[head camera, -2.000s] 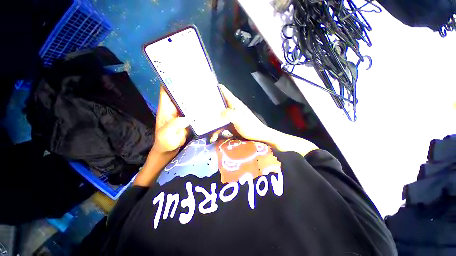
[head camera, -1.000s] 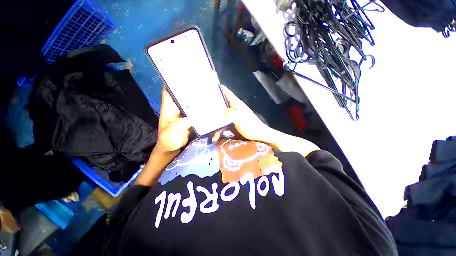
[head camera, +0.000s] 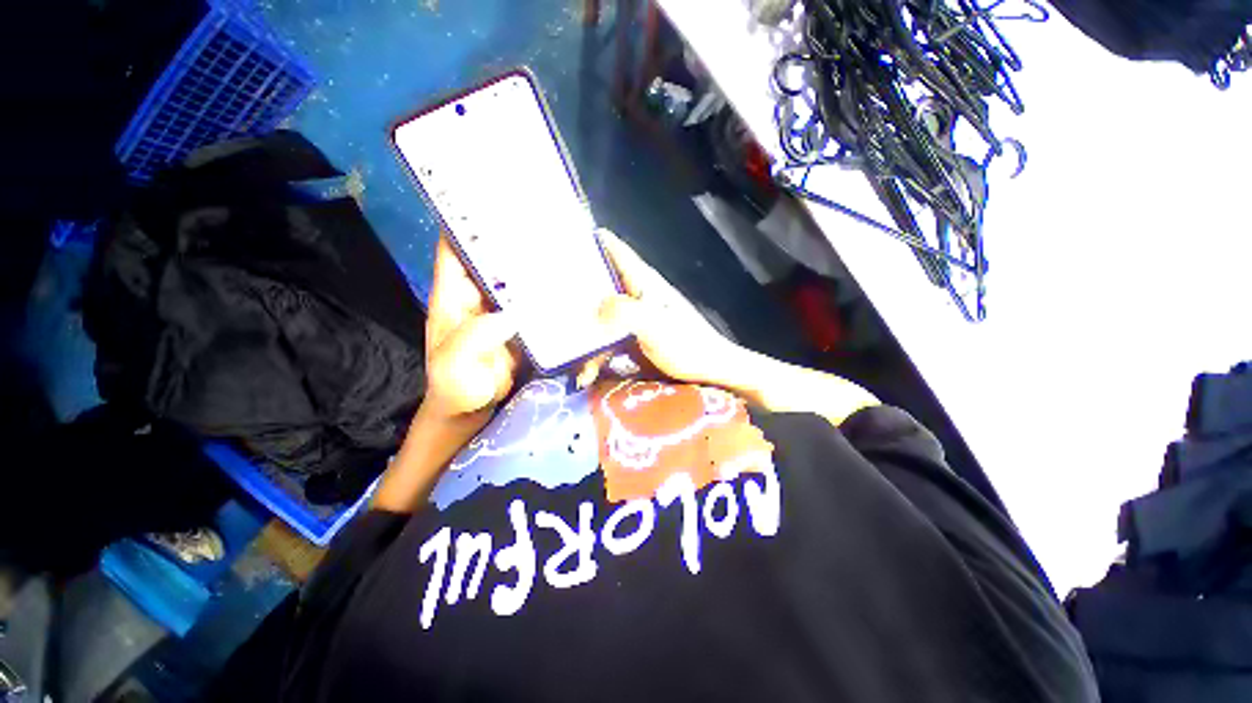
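Observation:
A smartphone (head camera: 511, 220) with a bright, washed-out screen is held upright, slightly tilted, in front of my chest. My left hand (head camera: 470, 350) grips its lower left edge, with the thumb at the lower corner of the screen. My right hand (head camera: 659, 319) grips its lower right edge, with the thumb over the lower screen. The fingers behind the phone are mostly hidden.
A blue crate (head camera: 275, 497) at the left holds black garments (head camera: 261, 330); another blue crate (head camera: 213, 96) stands beyond. At the right, a white table (head camera: 1098, 275) bears tangled black hangers (head camera: 906, 124) and dark folded garments (head camera: 1195, 508).
The screen content has changed; small dark marks now show along its left side. The phone and both hands have hardly moved. At the lower left, the dark shape by the blue sheet has shifted.

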